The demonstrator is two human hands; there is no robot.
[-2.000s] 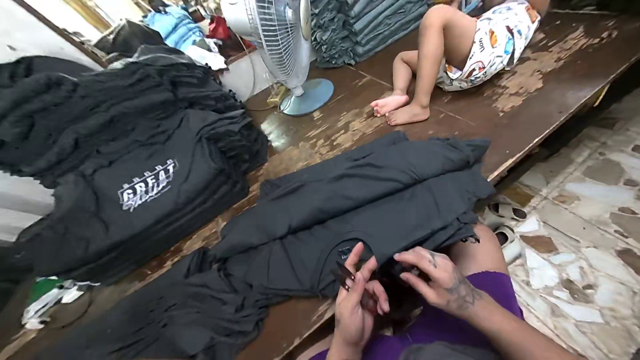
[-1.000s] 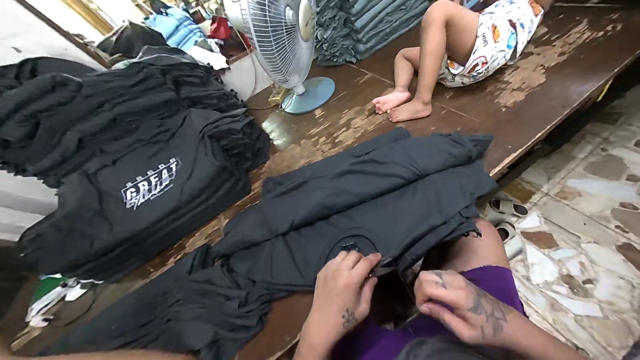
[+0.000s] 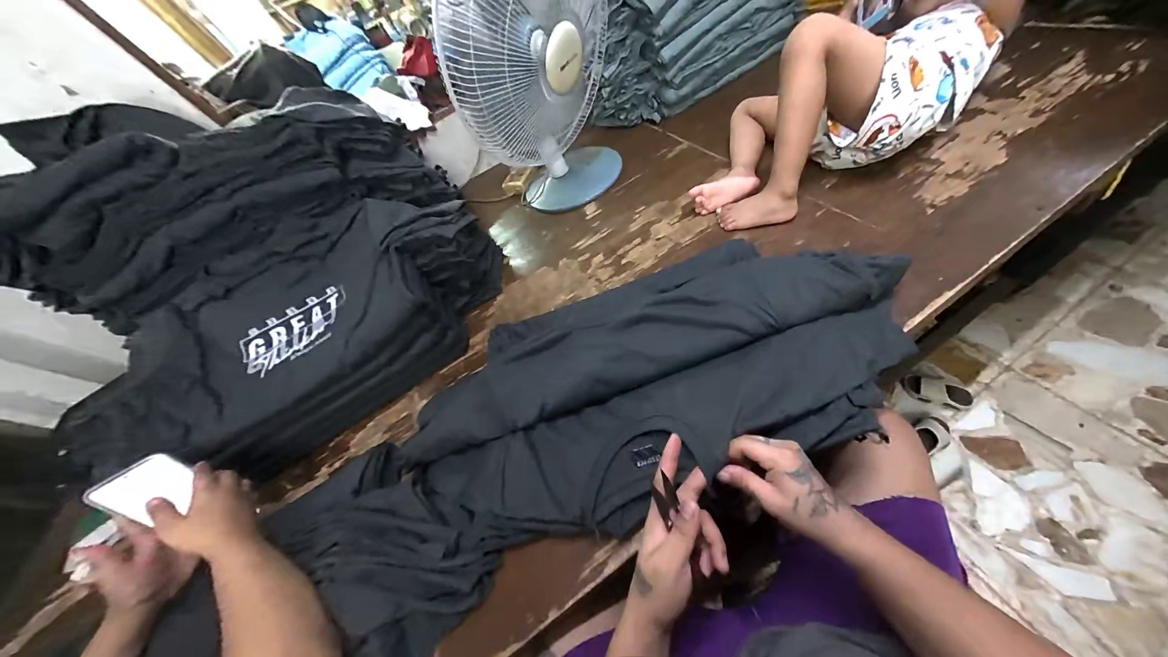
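Observation:
Small dark thread snips [image 3: 668,500] sit between the fingers of my left hand [image 3: 664,547], its index finger pointing up over the neckline. My right hand [image 3: 787,482] pinches the edge of a dark grey T-shirt [image 3: 675,392], just right of its collar. That shirt lies on a pile of dark shirts across the table edge and my lap, with a small printed mark inside the neck. More dark fabric [image 3: 392,557] is bunched to the left of it.
Stacked black printed shirts [image 3: 301,338] stand at left on the worn wooden table [image 3: 639,228]. A fan [image 3: 575,178], folded grey garments [image 3: 712,46] and a child's legs [image 3: 794,119] are behind. Another person's hands [image 3: 205,520] hold a phone [image 3: 144,488] at lower left.
My left hand has drawn back from the collar, and the snips show in it. My right hand has moved up to the shirt edge. Another person's hands with a phone have come in at lower left.

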